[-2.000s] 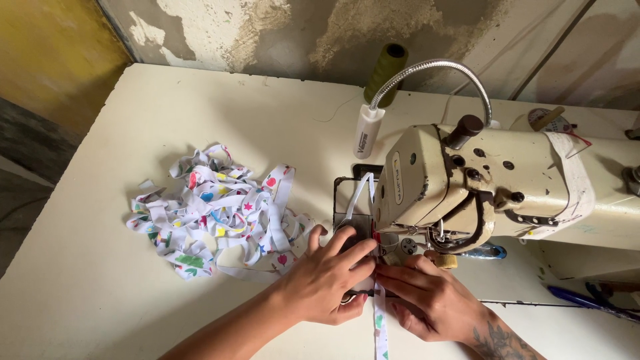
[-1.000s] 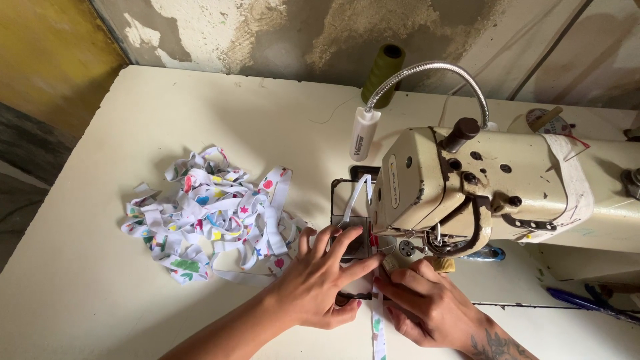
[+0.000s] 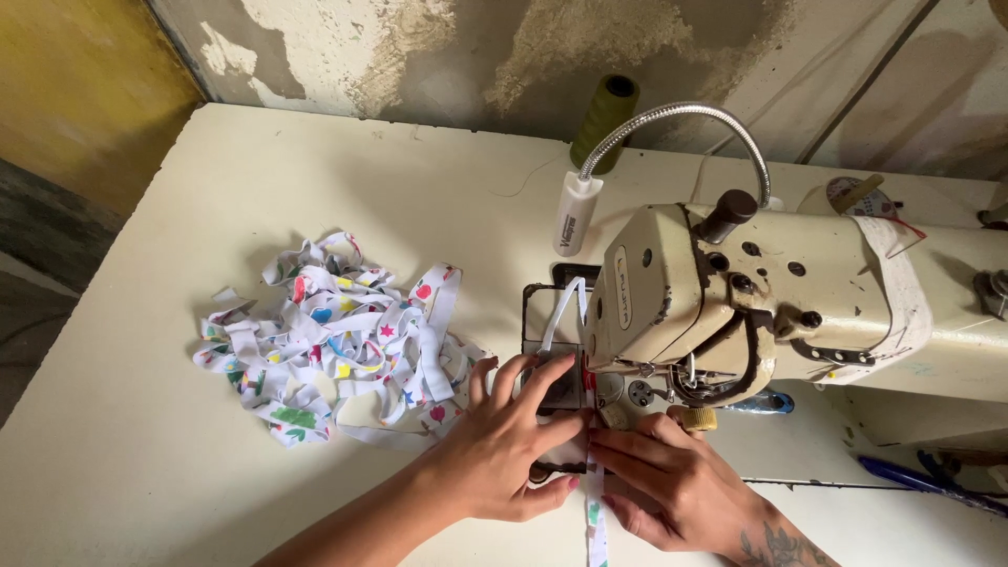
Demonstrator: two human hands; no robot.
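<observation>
A cream industrial sewing machine (image 3: 654, 283) stands at the right, its needle area partly hidden behind the head. A narrow printed fabric strip (image 3: 596, 524) runs from the near side up under the presser area, and a narrow white length lies beyond it on the metal plate (image 3: 551, 311). My left hand (image 3: 512, 441) rests with spread fingers on the plate, index and thumb beside the strip. At the strip's right edge, my right hand (image 3: 669, 476) holds it with the fingertips, just in front of the presser foot. A loose pile of printed white strips (image 3: 339, 339) lies to the left.
A white lamp (image 3: 577, 213) on a flexible metal neck hangs behind the plate, with an olive thread cone (image 3: 605, 118) near the wall. A blue pen-like object (image 3: 906, 475) lies at the right. White tape with pins (image 3: 898, 291) wraps the machine arm.
The left hand's fingers have shifted and spread a little over the plate. Both hands stay beside the strip in front of the presser area.
</observation>
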